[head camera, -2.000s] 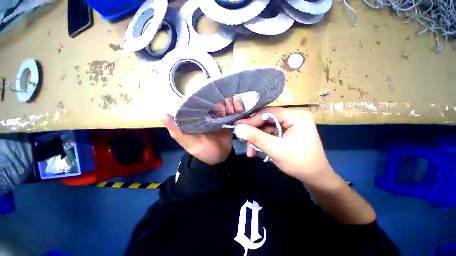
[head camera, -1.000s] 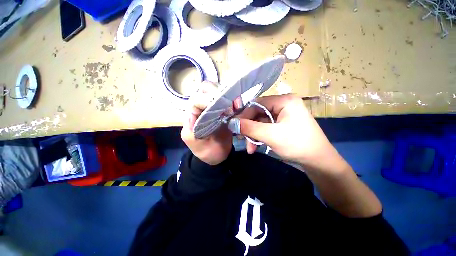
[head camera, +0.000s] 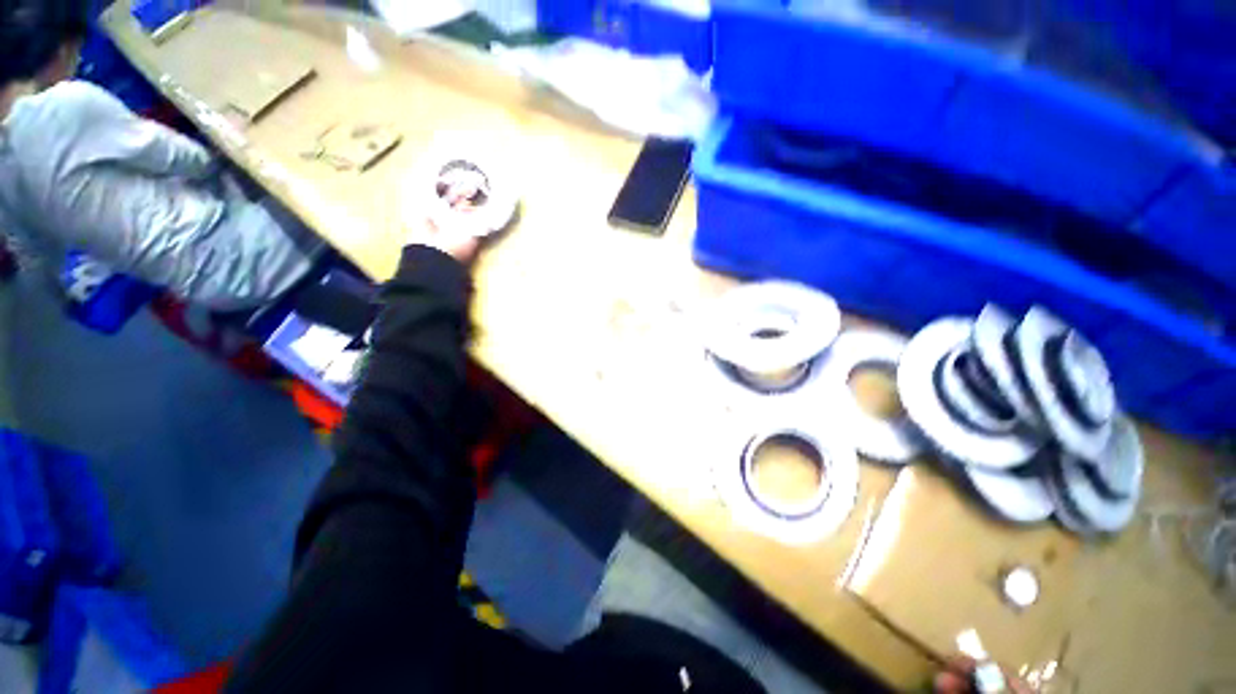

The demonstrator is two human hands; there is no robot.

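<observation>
My left hand (head camera: 458,241) reaches out over the far left of the bench, its fingers on a flanged ring (head camera: 502,203). The ring is pale and blurred, and fingers show through its hole. I cannot tell whether it touches the bench or another ring. My right hand (head camera: 965,675) is mostly cut off by the bottom edge at the right, with a white wrap (head camera: 991,677) on a fingertip. A small white round spot (head camera: 1019,586) lies just above it.
Overlapping grey-white rings (head camera: 935,366) lie before blue bins (head camera: 800,203). One ring (head camera: 732,495) lies nearer. A smartphone (head camera: 651,185) is beside the bins. Tan pieces (head camera: 355,147) lie at far left. A person in a grey sleeve (head camera: 149,190) sits at the left.
The view has swung left. My left hand has moved from in front of my body to the far left with a ring. My right hand has come off the ring and is near the bottom edge.
</observation>
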